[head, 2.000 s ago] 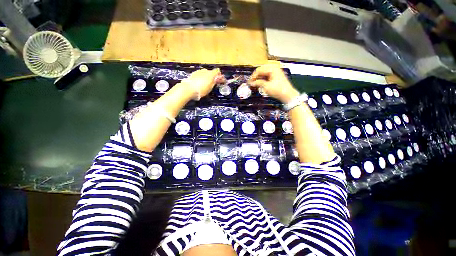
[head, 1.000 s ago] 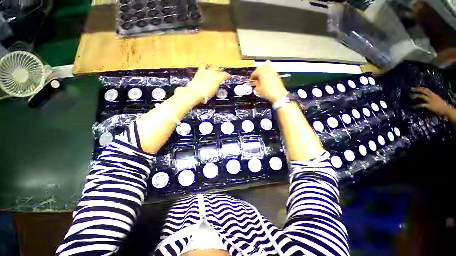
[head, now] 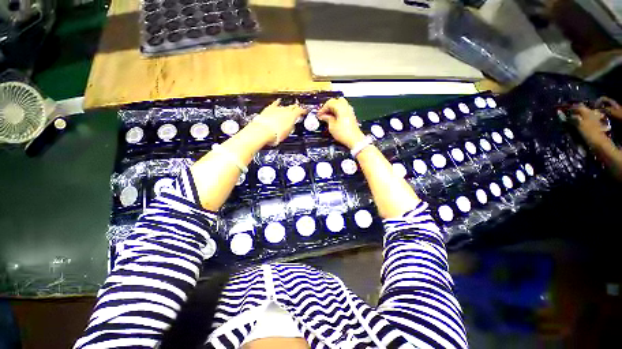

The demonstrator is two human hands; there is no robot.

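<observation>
A black tray (head: 259,198) lies on the green bench in front of me with rows of pale round-faced units. Crinkled clear film (head: 153,168) lies between the rows. My left hand (head: 278,123) is at the far row, fingertips bent down beside a pale disc (head: 312,123). My right hand (head: 340,121) is on the other side of that disc, its fingers pinched close to it. The fingertips of both hands nearly meet; what lies between them is too small to tell.
A second black tray (head: 466,159) of discs adjoins at right, with another person's hands (head: 592,126) beyond it. A blister tray (head: 198,26) of dark parts sits on the tan board (head: 273,68). A white fan (head: 20,111) stands left; a clear bin (head: 477,44) is far right.
The trays, boards and fan have shifted left in view. My hands remain at the far row and have drawn closer around one disc. Another person's hands have come into view at right.
</observation>
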